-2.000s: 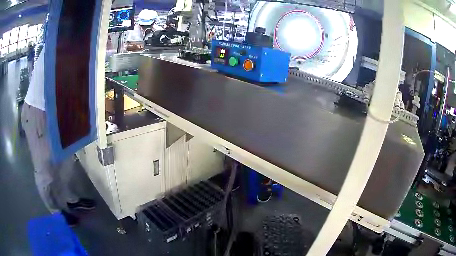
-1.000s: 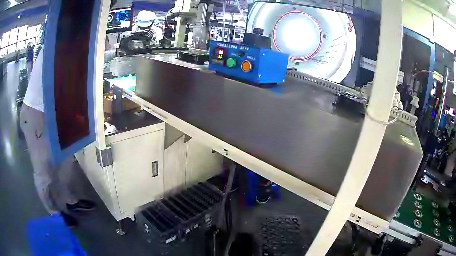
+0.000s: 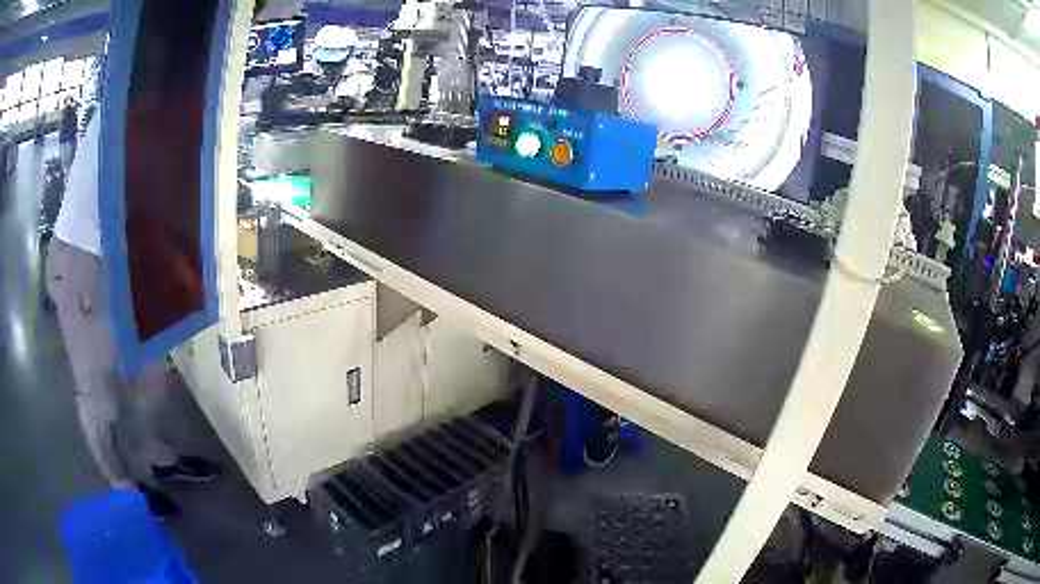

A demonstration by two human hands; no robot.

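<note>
Neither of my hands is in view. A long grey metal tunnel cover (image 3: pixel 593 274) runs across the middle, nearest in front of me. A blue controller box (image 3: pixel 567 144) with a lit green button and an orange button stands on it. The green conveyor belt (image 3: pixel 975 502) comes out at the lower right with small round parts in rows. A large inspection monitor (image 3: pixel 696 97) behind shows a magnified pale disc with a red ring.
A cream frame post (image 3: pixel 815 331) slants across the right. A blue-framed door (image 3: pixel 165 183) stands left, with a person (image 3: pixel 86 308) partly behind it. Below are a cream cabinet (image 3: pixel 314 394), a black slotted crate (image 3: pixel 416 485), a black pocket tray (image 3: pixel 641 536) and a blue stool (image 3: pixel 123 542).
The brown item on the deck under the belt's left end no longer shows. The green button looks brighter, and the belt's left end is lit brighter than in the oldest frame. The view has shifted slightly.
</note>
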